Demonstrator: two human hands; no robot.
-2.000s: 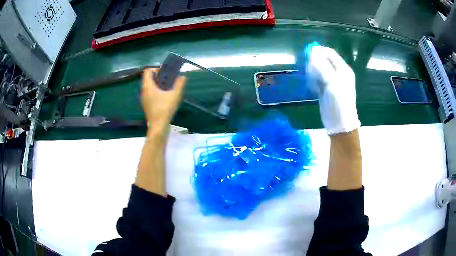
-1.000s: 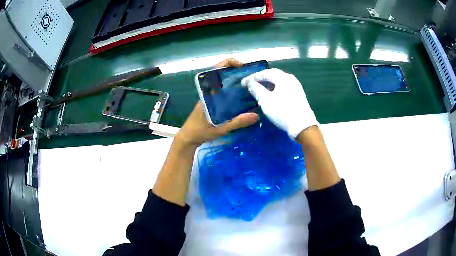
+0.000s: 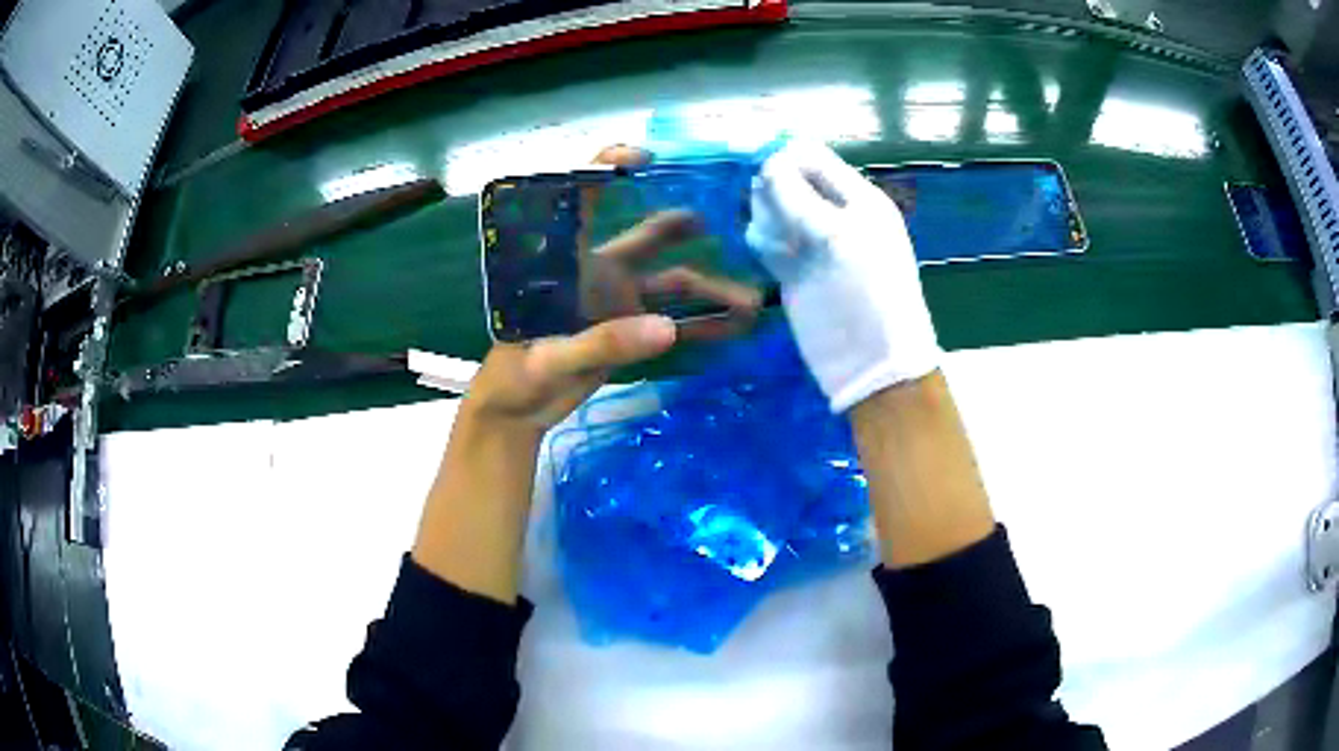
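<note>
A phone unit (image 3: 536,264) with a pale rim and a dark, mirror-like face is held over the green belt. My bare left hand (image 3: 565,360) grips its near edge with the thumb on top, other fingers mostly hidden beneath. My gloved right hand (image 3: 844,264) is at the unit's right end, its fingers pinched on a blurred blue protective film (image 3: 712,154), which is partly lifted off the face. A crumpled blue pile of peeled film (image 3: 705,514) lies on the white work sheet (image 3: 279,543) below my hands.
Blue-faced waiting phone units lie on the green belt (image 3: 1013,301), one right of my glove (image 3: 999,213), another at far right (image 3: 1263,220). An empty middle frame (image 3: 304,304) lies between two dark guide bars (image 3: 316,228) at left. A black tray on a red-edged base (image 3: 514,74) stands beyond.
The held unit is turned level, and its blue film has been pulled back to the right by my gloved hand. The empty frame has shifted left. Another waiting unit shows at far right.
</note>
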